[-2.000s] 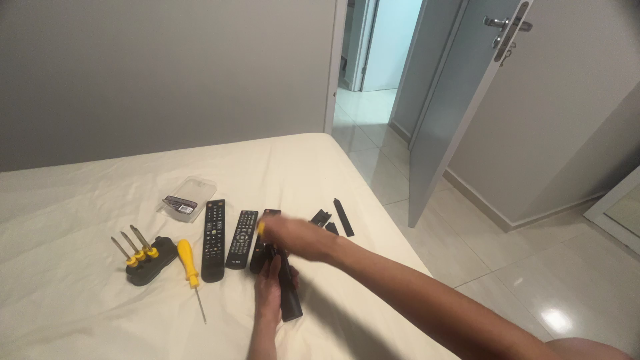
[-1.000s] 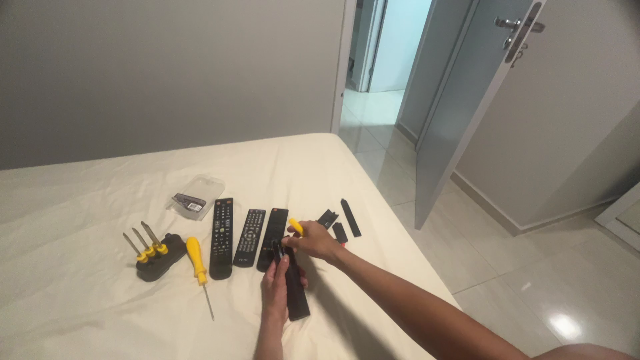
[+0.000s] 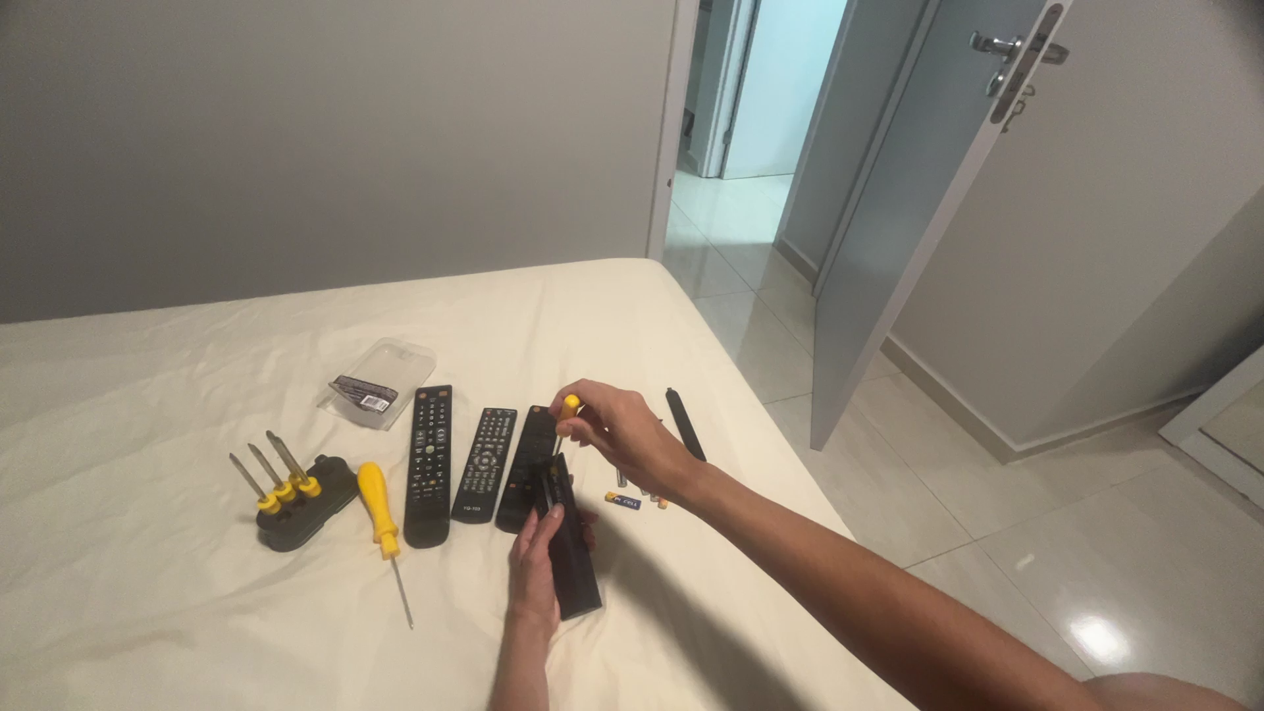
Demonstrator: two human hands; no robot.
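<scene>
My left hand (image 3: 538, 568) grips a black remote control (image 3: 575, 563), its upper end tilted toward the other hand. Above it, my right hand (image 3: 612, 425) pinches a small screwdriver with a yellow handle (image 3: 571, 403), whose shaft points down at the remote's upper end; whether the tip touches cannot be told. Three more black remotes lie side by side to the left: a long one (image 3: 429, 474), a shorter one (image 3: 484, 469) and one (image 3: 525, 464) partly behind my hands. A larger yellow-handled screwdriver (image 3: 375, 504) rests beside the long remote.
A black holder (image 3: 336, 494) carries three upright yellow-based screwdriver bits. Behind it lies a clear plastic package (image 3: 395, 370). Batteries (image 3: 623, 501) and a narrow black cover (image 3: 684, 423) are right of the remotes. The bed's edge (image 3: 726, 346) runs along the right, with an open door (image 3: 918, 188) beyond.
My right hand has lifted slightly from the held remote, and the small screwdriver's shaft now shows above it. Batteries on the sheet have come into sight beside my right forearm.
</scene>
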